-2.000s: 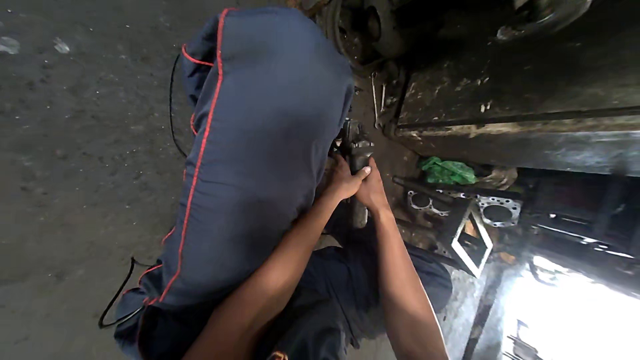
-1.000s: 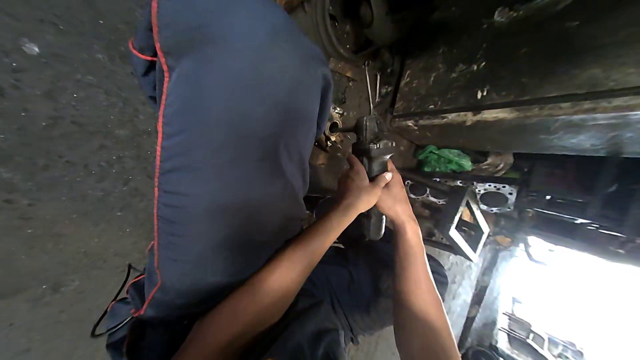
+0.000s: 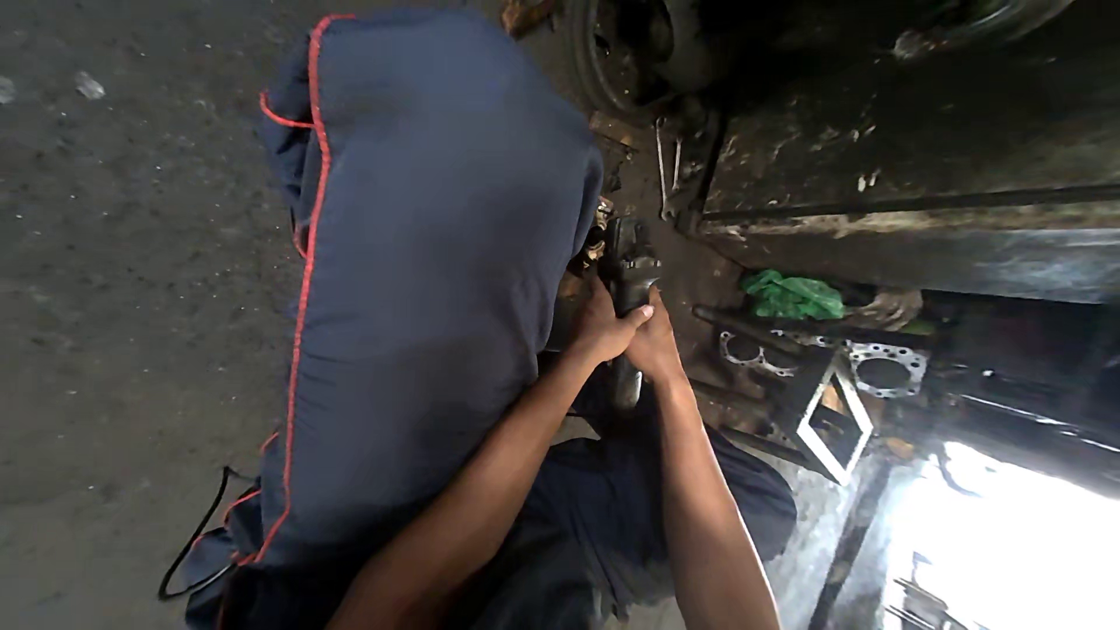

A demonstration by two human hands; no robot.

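Note:
My left hand (image 3: 605, 325) and my right hand (image 3: 654, 343) are wrapped around a dark cylindrical metal part (image 3: 632, 293), one on either side. The thumbs meet on its near face. A collar sits around the part above my hands, and its smooth rounded lower end sticks out below them. Brass-coloured and dark metal pieces (image 3: 597, 241) lie just left of its upper end, partly hidden by a person's dark blue clothing with red piping (image 3: 437, 236). The fingertips behind the part are hidden.
Two wrenches (image 3: 669, 166) lie on the floor beyond the part. To the right are a green plastic bag (image 3: 792, 296), flat metal gaskets (image 3: 885, 369) and a diamond-shaped metal frame (image 3: 836, 416). A wheel-like part (image 3: 612, 57) and a grimy metal beam (image 3: 910, 219) stand ahead.
Both hands stay around the metal part throughout. The brass-coloured pieces beside it, barely seen two seconds ago, show more now. The view has shifted a little.

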